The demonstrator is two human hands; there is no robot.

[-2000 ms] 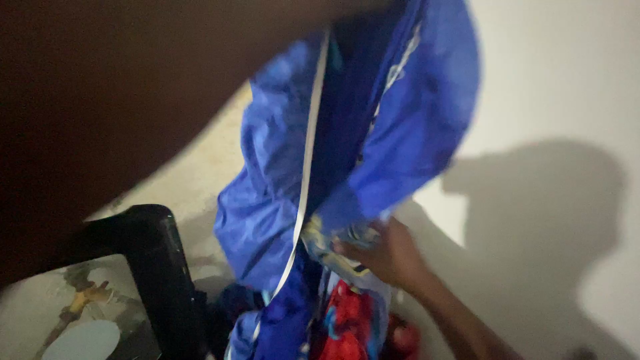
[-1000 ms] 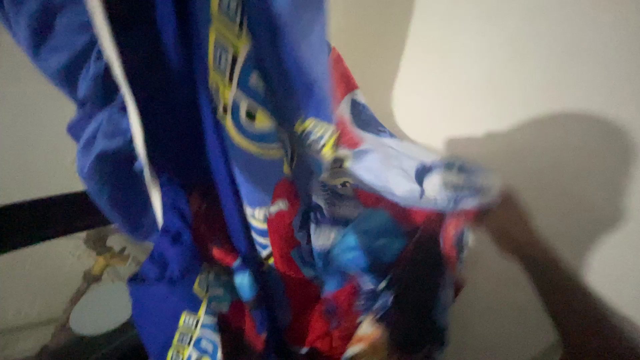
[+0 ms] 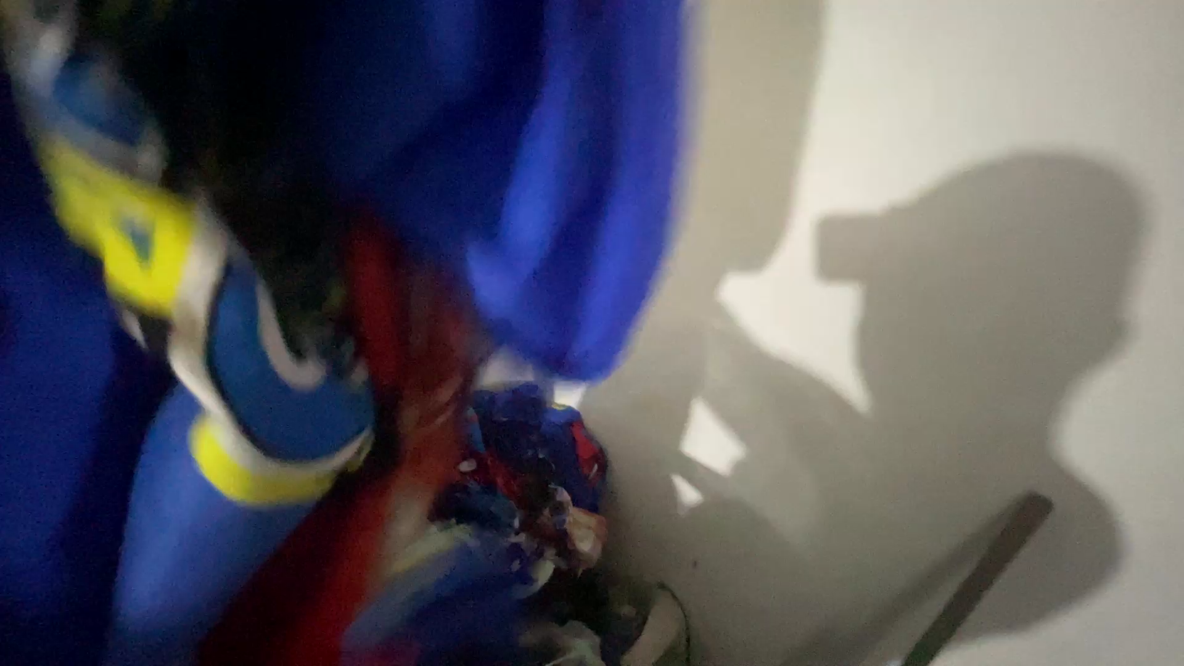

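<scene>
Blue fabric (image 3: pixel 592 185) hangs large and blurred across the left and upper middle. A printed blue cloth (image 3: pixel 287 398) with yellow and white shapes lies over its left part, and a red strip of cloth (image 3: pixel 305 573) runs down beside it. Behind and below, a heap of mixed clothes (image 3: pixel 527 462) in blue, red and white sits near the wall. Neither my left hand nor my right hand can be made out; whether the fabric hides them is unclear.
A pale wall (image 3: pixel 1138 92) fills the right side and bears shadows, including that of a head. At the lower right a dark, narrow bar (image 3: pixel 980 578) slants upward. A thin dark cord or strap (image 3: pixel 683 606) curves beside the heap.
My right hand, which held a printed white and blue cloth one second ago, is out of sight. The blue fabric covers more of the left side, and the view has shifted.
</scene>
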